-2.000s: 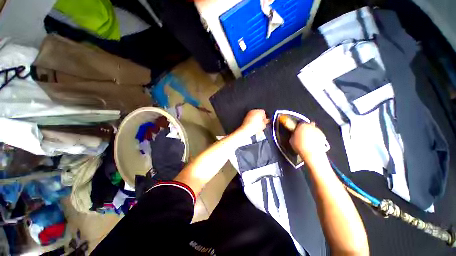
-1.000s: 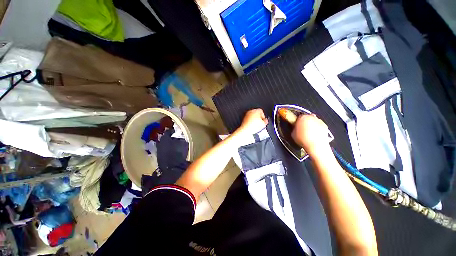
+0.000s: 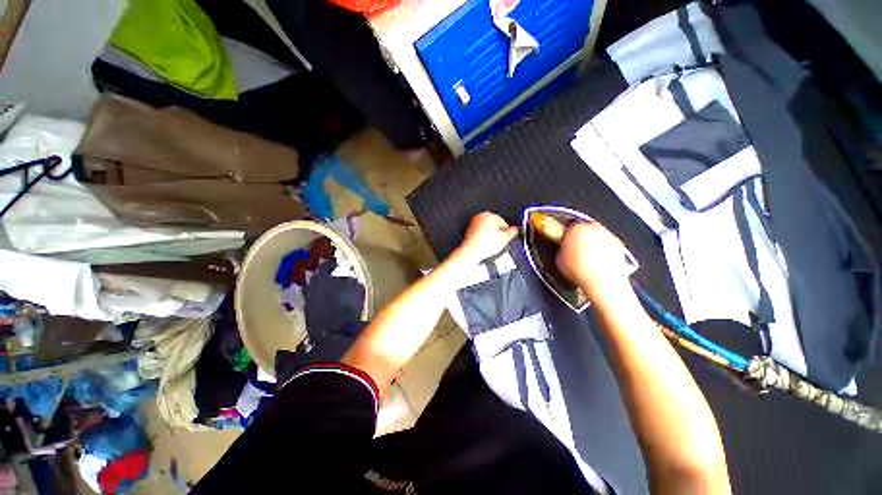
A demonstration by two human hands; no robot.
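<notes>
My right hand (image 3: 590, 255) is closed on the wooden-looking handle of the steam iron (image 3: 542, 259), whose pointed, pale-rimmed soleplate lies flat on dark cloth. A grey-and-white garment panel (image 3: 537, 372) with a dark grey patch (image 3: 497, 303) lies along the near edge of the table, left of the iron. My left hand (image 3: 490, 235) is at the top end of this panel, fingers bent and close to the iron's tip; whether it pinches the cloth is hard to tell.
Overlapping grey-and-white pieces (image 3: 720, 256) lie at the far side of the black ribbed table (image 3: 503, 181). A blue and yellowish hose (image 3: 698, 340) runs right from the iron. A blue-drawer cabinet (image 3: 503, 60) stands beyond. A round scrap bin (image 3: 253, 307) and hanging clothes (image 3: 184, 155) are left.
The view has shifted slightly. The iron and both hands stay in nearly the same place against the table and panel.
</notes>
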